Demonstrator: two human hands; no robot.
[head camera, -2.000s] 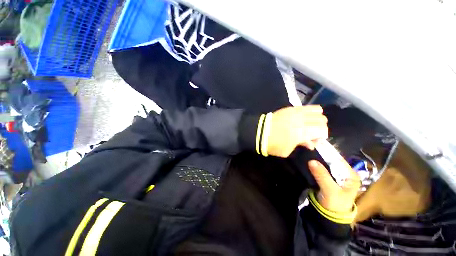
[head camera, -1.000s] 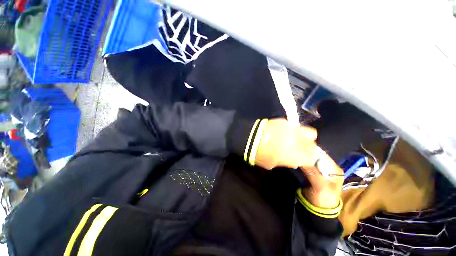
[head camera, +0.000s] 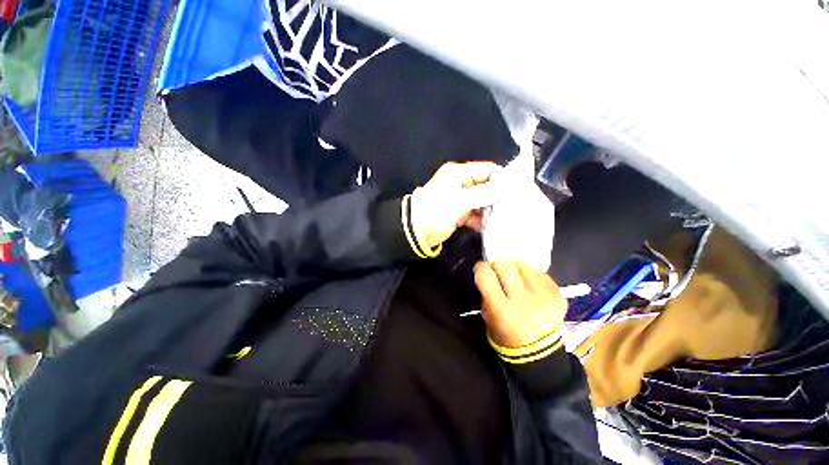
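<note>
A white strip (head camera: 520, 227) lies between my two hands above my lap and runs up toward the table's edge. My left hand (head camera: 453, 202) pinches its left side near the middle. My right hand (head camera: 523, 304) grips its lower end, and a thin white piece sticks out to the right of that hand. The black fabric garment piece (head camera: 418, 118) spreads from my lap to the upper left, beside the strip. What my fingertips hold underneath is hidden.
The white table (head camera: 636, 82) crosses the upper right, its edge close beyond my hands. Blue crates (head camera: 100, 73) stand on the floor at the upper left. Tan-brown fabric (head camera: 718, 309) and a bundle of black pieces with white lines (head camera: 736, 400) lie lower right.
My hands have moved left and apart from each other. The white strip now shows wide and flat between them, where before it was mostly covered by my hands.
</note>
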